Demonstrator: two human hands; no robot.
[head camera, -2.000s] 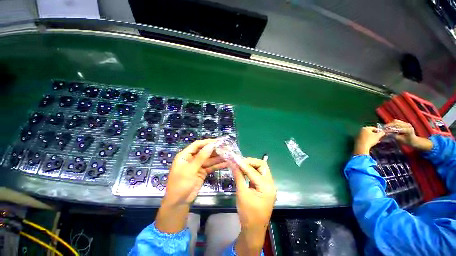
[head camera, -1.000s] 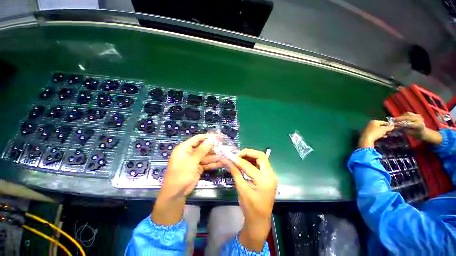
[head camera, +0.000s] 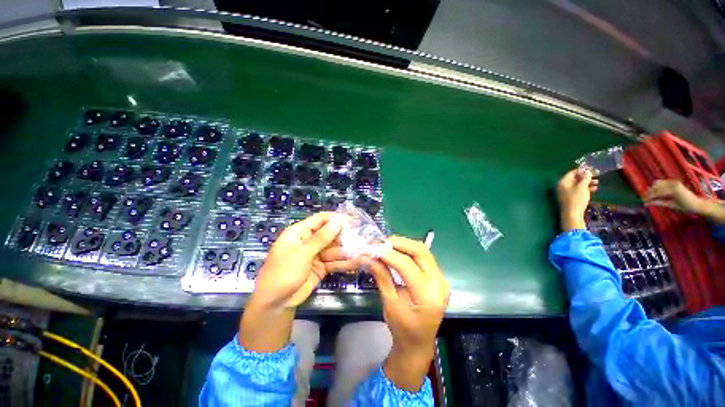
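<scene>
A small clear bag is held between my two hands above the near right part of a clear tray. My left hand pinches its left side. My right hand pinches its right side; a thin white stick shows by the right fingers. What is in the bag is too small to tell. Two clear blister trays, the left one and the right one, lie side by side on the green surface with black rounded parts in their pockets. My hands hide some near pockets of the right tray.
Another clear bag lies right of the trays. At right, a coworker's hands hold a clear bag by a dark-filled tray and red trays. A flat film lies at back left. A metal rail runs behind.
My hands keep hold of the bag, which now looks more spread open. The coworker's hands have moved apart, one lifting a clear bag. The view has shifted slightly.
</scene>
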